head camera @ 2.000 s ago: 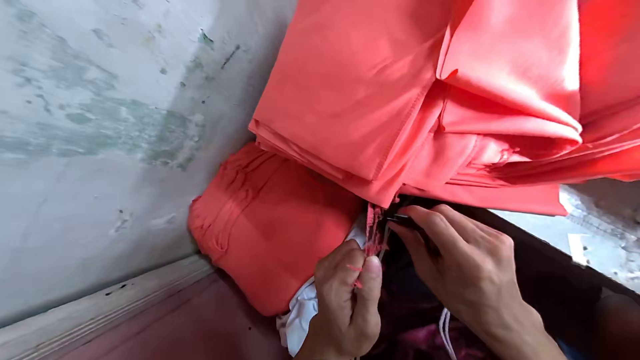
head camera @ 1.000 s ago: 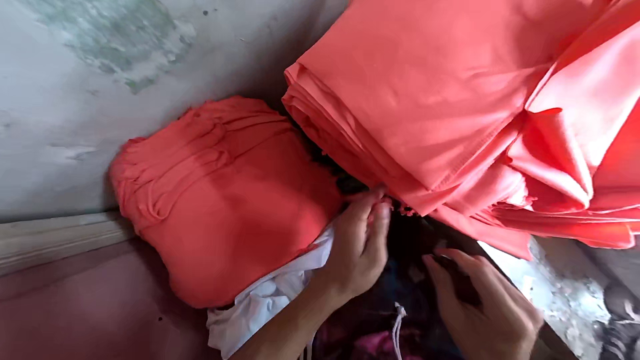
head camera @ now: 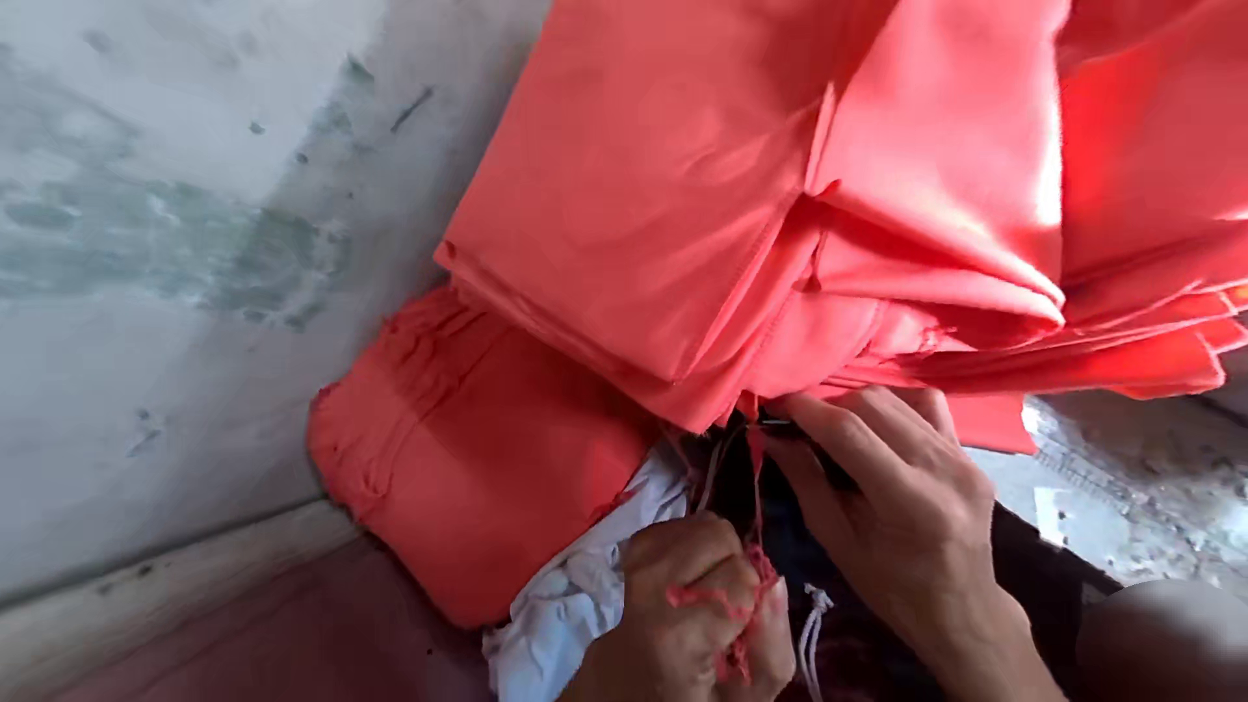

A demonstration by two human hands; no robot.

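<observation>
A large stack of folded coral-red fabric (head camera: 663, 214) fills the upper middle and right. My left hand (head camera: 707, 604) grips a tuft of red threads (head camera: 759, 565), and a strand runs up from it to the stack's lower edge. Just right of that strand, my right hand (head camera: 887, 497) holds a small dark tool, mostly hidden by the fingers, with a thin metal tip (head camera: 775, 422) at the strand. Which tool it is, I cannot tell.
A second bundle of red fabric (head camera: 487, 458) lies lower left against a worn, stained wall (head camera: 195, 292). Crumpled white cloth (head camera: 575, 595) is beneath it. A white knotted cord (head camera: 812, 634) hangs below my hands. On the right is a scuffed pale surface (head camera: 1150, 497).
My left hand has moved down, away from the stack's edge, with red threads in its grip. My right hand has come up to that edge. The view has shifted.
</observation>
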